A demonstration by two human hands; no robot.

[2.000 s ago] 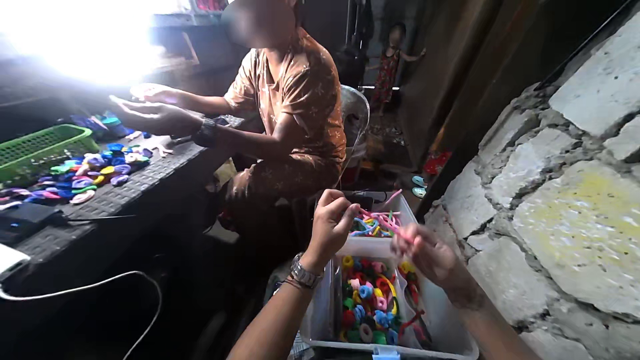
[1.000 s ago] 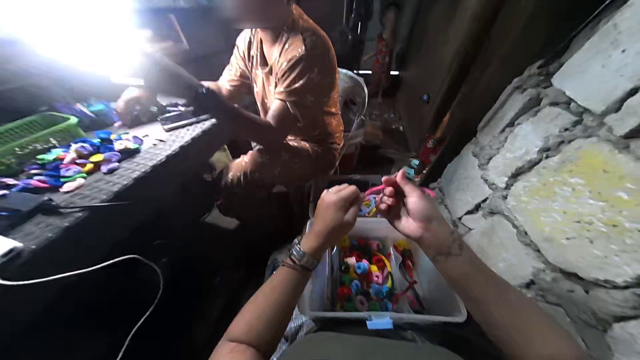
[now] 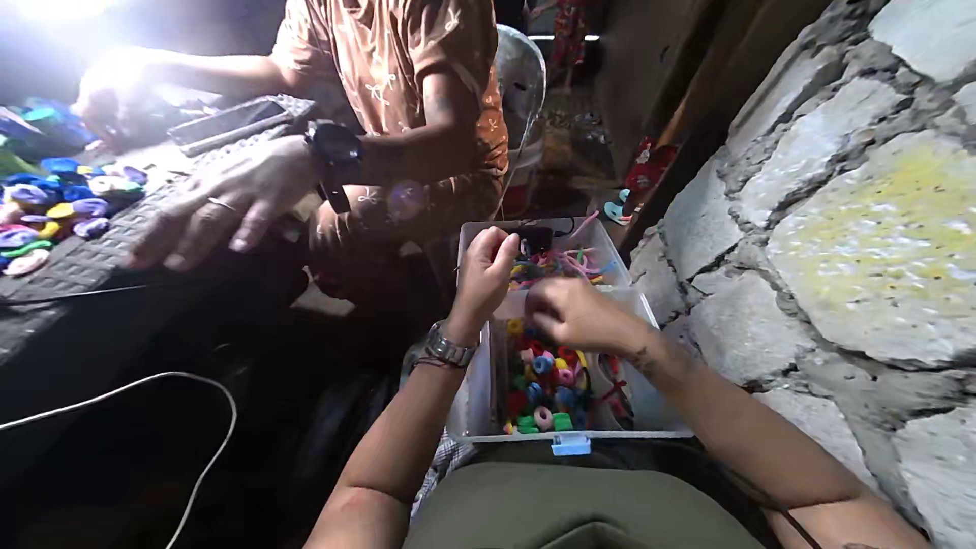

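Observation:
My left hand (image 3: 488,271), with a metal watch at its wrist, is raised over the left side of a clear plastic box (image 3: 473,404), thumb and fingertips pinched together; whether something small is between them cannot be told. My right hand (image 3: 576,313) is curled palm down above the middle of the box, its fingertips hidden. Below it lie small coloured rolled rings (image 3: 543,364) and, at the right, a red-handled tool (image 3: 614,393), perhaps pliers. Pink and other coloured strips (image 3: 583,263) lie with a dark object (image 3: 535,238) in the far compartment or lid.
Another person in a brown patterned outfit (image 3: 381,84) sits at the left, one hand (image 3: 229,191) over a woven-surface table (image 3: 46,313) with a pile of coloured pieces (image 3: 61,206). A white cable (image 3: 221,389) hangs at lower left. A rough stone wall (image 3: 862,229) stands close on the right.
My hands, close together with a pink strip between them earlier, are now apart; my right hand has come down over the box. The other person's hand now reaches out over the table edge.

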